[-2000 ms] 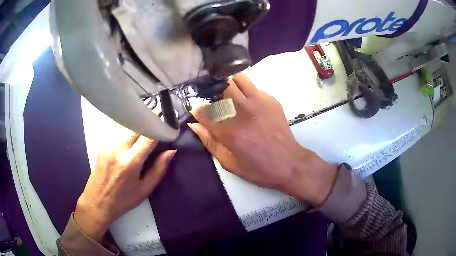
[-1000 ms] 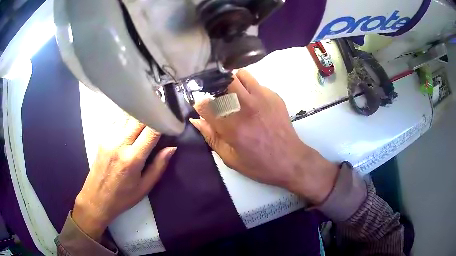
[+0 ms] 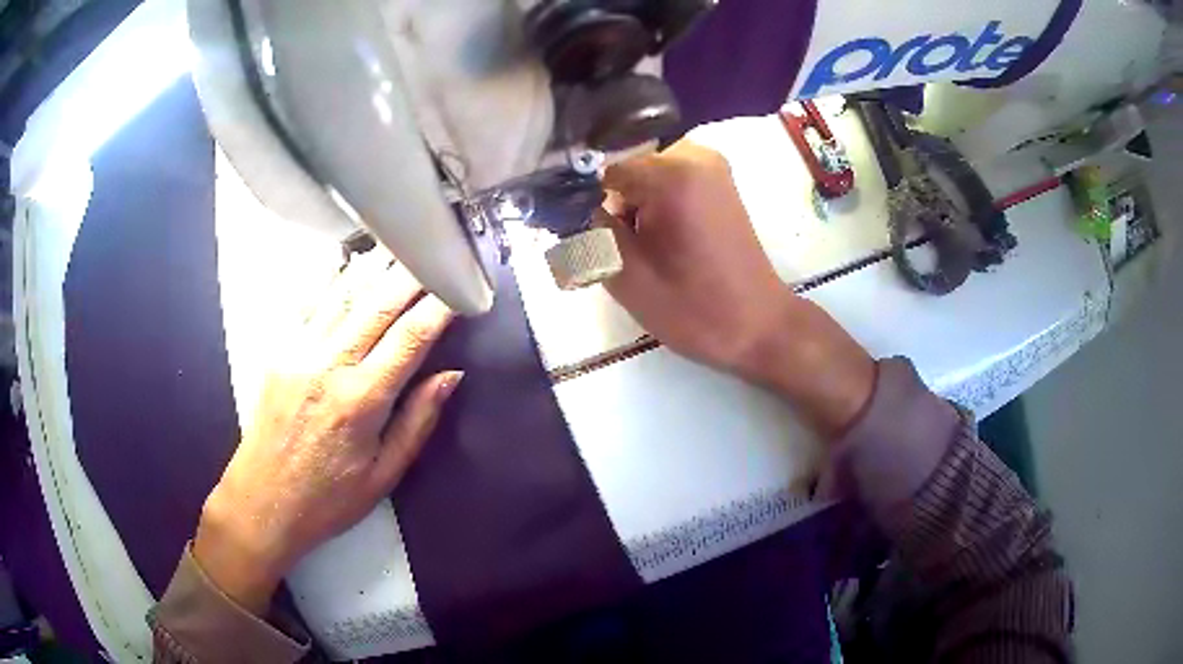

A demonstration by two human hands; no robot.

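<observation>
A dark purple fabric strip (image 3: 506, 480) runs from under the sewing machine head (image 3: 337, 117) over the table's front edge. My left hand (image 3: 331, 415) lies flat beside the strip, fingertips partly hidden behind the white guard, thumb at the strip's left edge; it grips nothing. My right hand (image 3: 701, 260) is right of the presser foot (image 3: 500, 221), behind the ribbed cylinder (image 3: 584, 257), with its fingers curled. Its fingertips are partly hidden, so I cannot tell whether they hold anything.
A wide purple panel (image 3: 149, 350) lies at the left of the white table (image 3: 701, 441). Dark-handled scissors (image 3: 944, 221) and red snips (image 3: 820, 153) lie at the right. A ruler scale runs along the front edge. Purple cloth hangs below it.
My right hand has moved off the strip, up and right, and its fingers have curled. The strip's right edge and a table seam now show. My left hand has barely moved.
</observation>
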